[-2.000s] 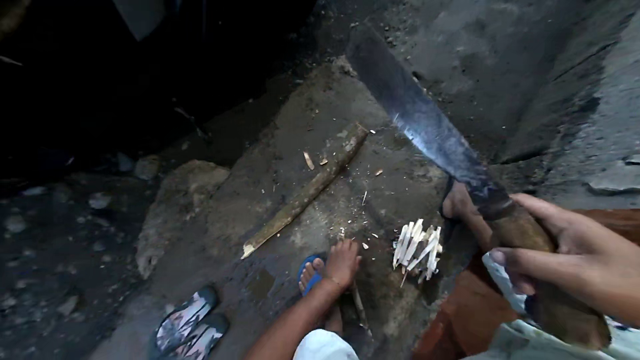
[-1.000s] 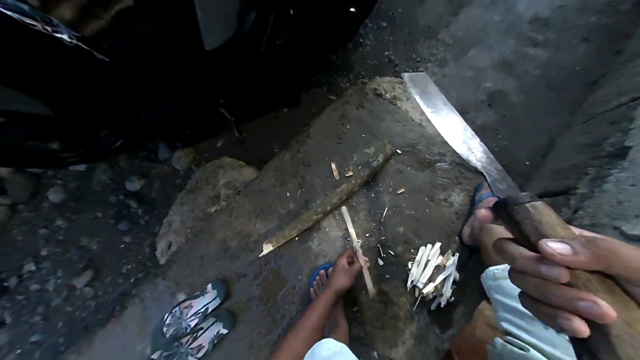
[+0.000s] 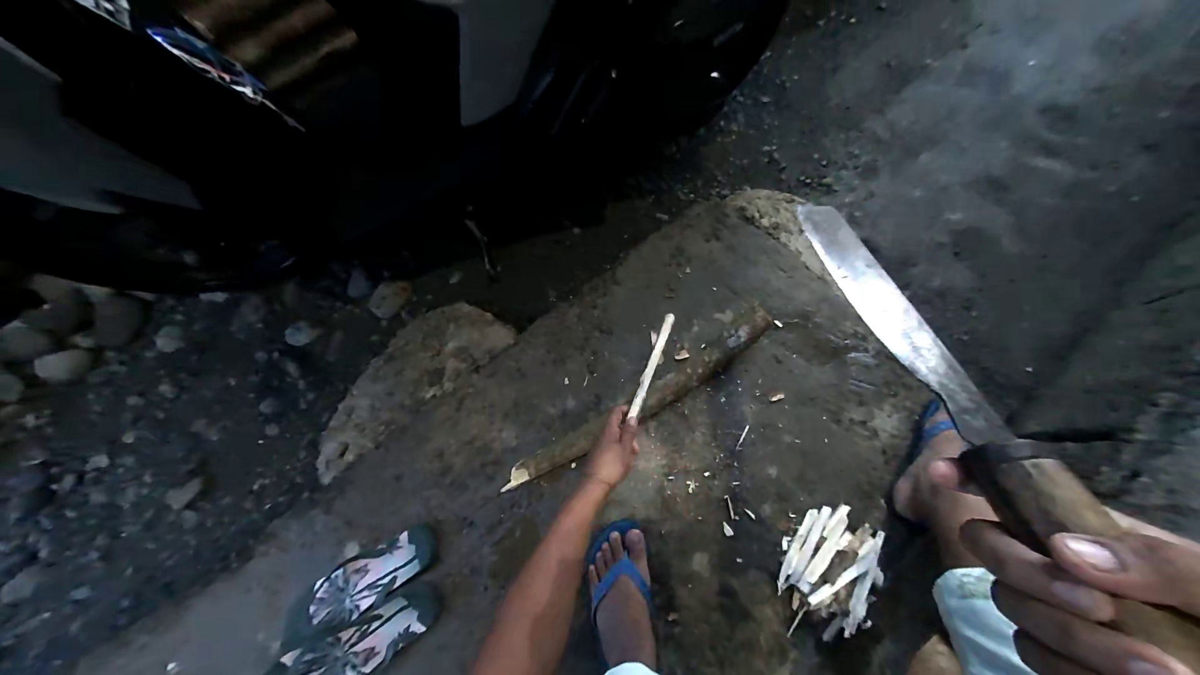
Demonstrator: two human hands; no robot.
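Note:
My left hand (image 3: pixel 614 450) grips the lower end of a pale split stick (image 3: pixel 651 367), which points up above a bark-covered branch (image 3: pixel 689 378) lying on the concrete. At the right, my right hand (image 3: pixel 1059 562) is closed around the wooden handle of a machete (image 3: pixel 905 328), its broad blade slanting up and to the left, clear of the ground. A small pile of pale split sticks (image 3: pixel 830 567) lies between my two feet. Wood chips (image 3: pixel 694 487) are scattered around the branch.
A pair of patterned flip-flops (image 3: pixel 370 595) stands at the lower left. Loose stones (image 3: pixel 66 366) cover the ground at the left, beside the broken edge of the concrete (image 3: pixel 412 384). A dark, shiny vehicle (image 3: pixel 375 159) fills the upper left. My feet wear blue flip-flops (image 3: pixel 621 572).
My left hand has lifted a stick from near my foot and moved it up over the branch. The machete stays in my right hand. The view has shifted.

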